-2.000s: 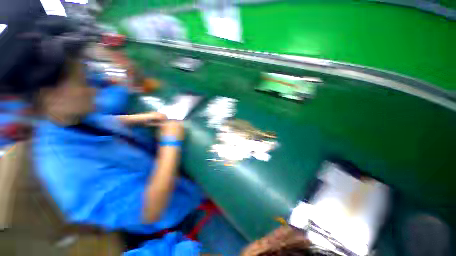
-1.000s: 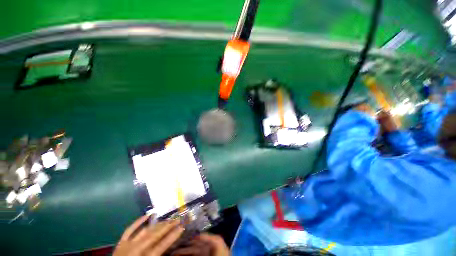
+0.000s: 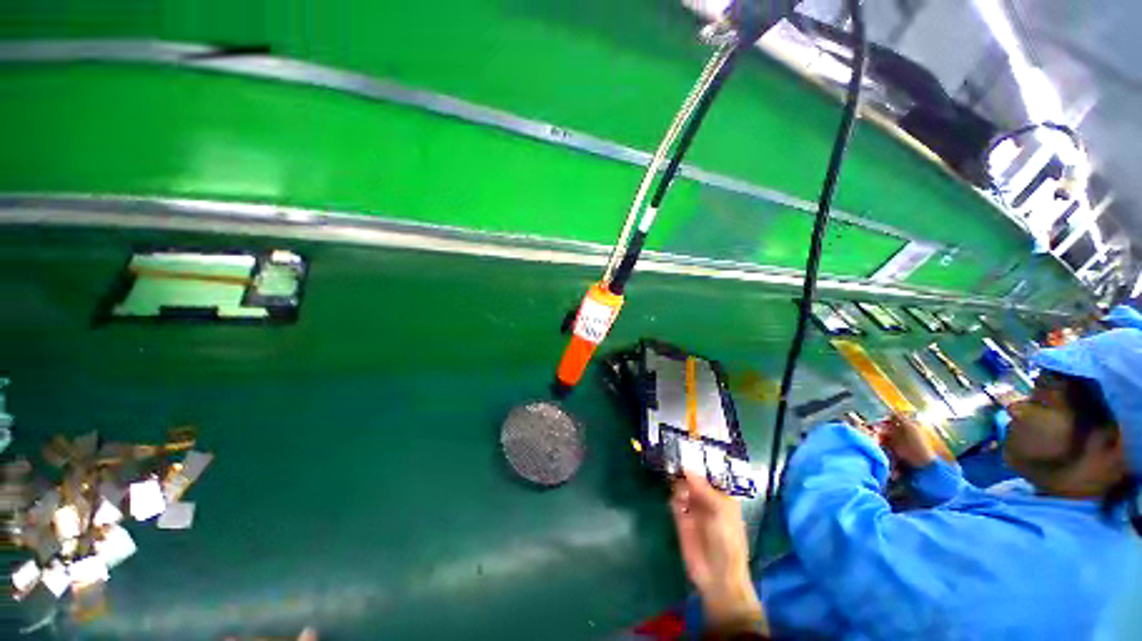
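Note:
My right hand (image 3: pixel 710 538) is at the near end of a dark-framed tablet unit (image 3: pixel 691 407), its fingers on the unit's edge. The unit has a silver middle with an orange stripe and lies on the untidy stack right of the screw dish. Only a small skin-coloured sliver of my left hand (image 3: pixel 304 636) shows at the bottom edge; its fingers cannot be made out. The round grey screw dish (image 3: pixel 542 443) lies left of the stack. The orange electric screwdriver (image 3: pixel 590 336) hangs above it, nose down.
A loose pile of small white and brown flex pieces (image 3: pixel 88 520) lies at the left. A green-middled unit (image 3: pixel 207 286) lies near the partition. A black cord (image 3: pixel 817 251) hangs right of the stack. A person in blue (image 3: pixel 952 538) works at the right.
The white-middled unit before me has gone from its place. My right hand has moved right to the stack, and my left hand is almost out of view. The view has turned right and up.

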